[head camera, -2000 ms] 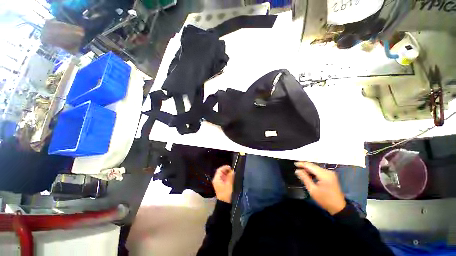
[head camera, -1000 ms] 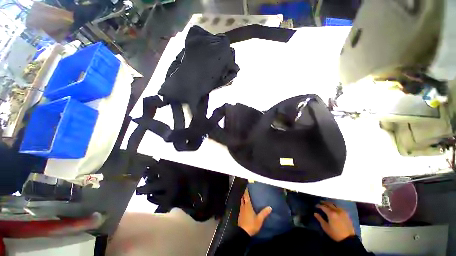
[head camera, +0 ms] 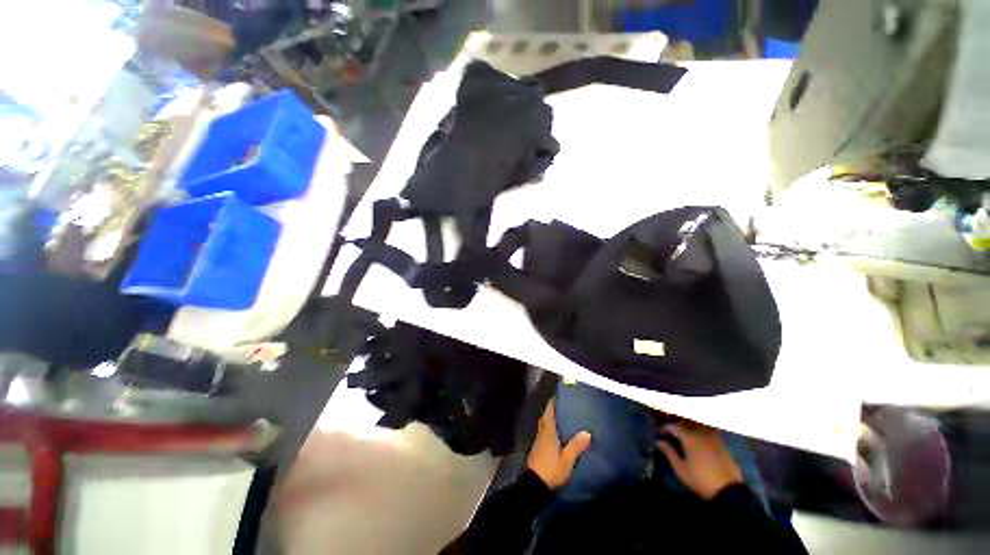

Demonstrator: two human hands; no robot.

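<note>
A black bag body (head camera: 684,309) lies on the white sewing table (head camera: 662,141) in front of me, with a small pale label (head camera: 648,347) on its lower side. A black pile of bags (head camera: 483,136) lies at the table's left, with straps tangled towards the bag body. My left hand (head camera: 558,450) rests on my left thigh below the table edge, empty, thumb apart from the fingers. My right hand (head camera: 697,457) rests on my lap at the right, fingers a little curled and apart, with nothing visible in it. Neither hand touches the bag.
The sewing machine (head camera: 858,87) stands at upper right. A lower black pile (head camera: 456,390) lies on the board left of my lap. Two blue bins (head camera: 255,146) stand at far left. A pink bucket (head camera: 906,466) is at lower right. A red rail (head camera: 130,431) is at lower left.
My hands have come down from above my lap onto my thighs. The view has shifted and is blurred at its edges. The bag and piles lie as before.
</note>
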